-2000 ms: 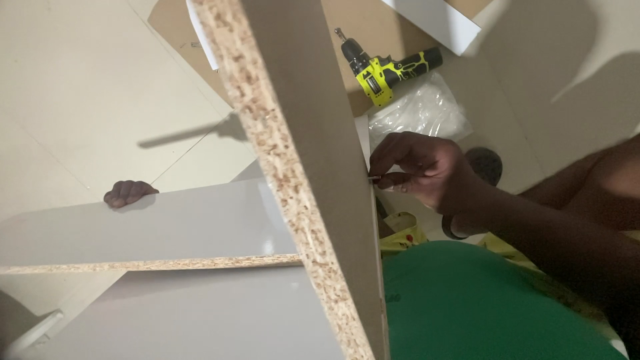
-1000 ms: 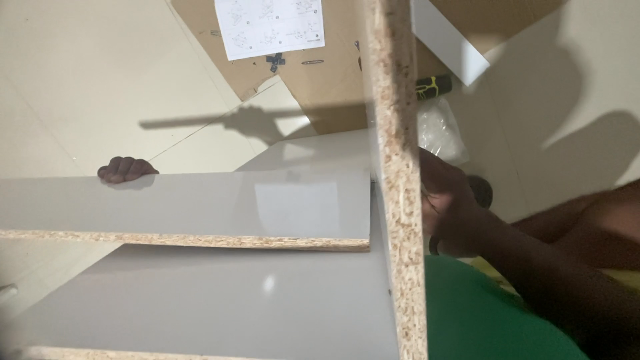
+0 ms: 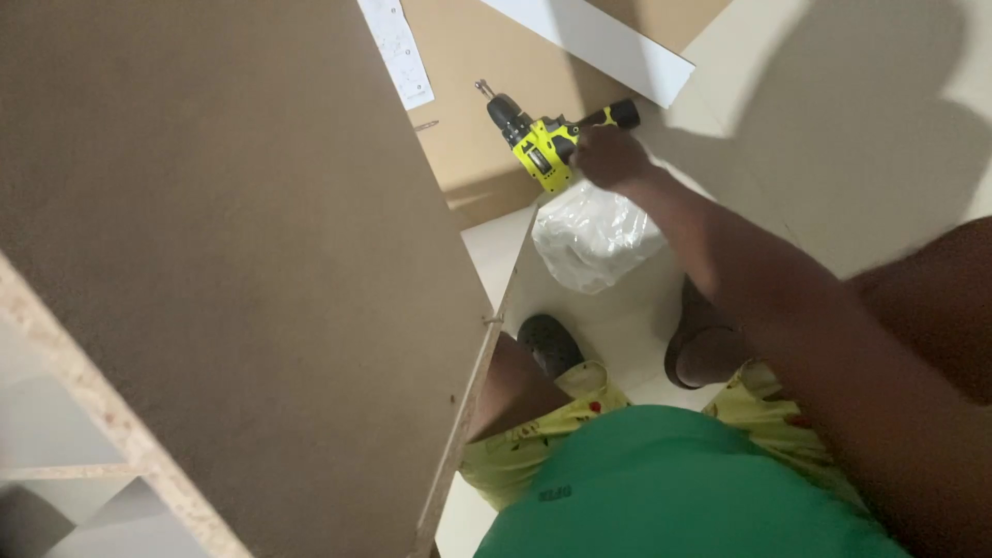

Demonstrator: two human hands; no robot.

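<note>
My right hand (image 3: 612, 157) is at the handle of a yellow and black cordless drill (image 3: 546, 151), its fingers curled around the grip. The drill lies at a sheet of brown cardboard, its bit pointing to the upper left. A clear plastic bag (image 3: 593, 240) lies just below the drill and my wrist. A large particleboard panel (image 3: 256, 256) fills the left side, its plain brown face toward me. A screw or similar small fastener (image 3: 493, 319) sticks out at its right edge. My left hand is not in view.
Brown cardboard (image 3: 480, 147) covers the floor at the top, with a printed instruction sheet (image 3: 403, 58), a small metal piece (image 3: 426, 125) and a white strip (image 3: 612, 50) on it. My feet in dark shoes (image 3: 549, 345) stand below the bag. Grey panels (image 3: 54, 403) show at lower left.
My right hand has left the panel's edge and moved up to the drill, which it now grips. My left hand, earlier on the grey board, is out of view. The view has shifted to the right.
</note>
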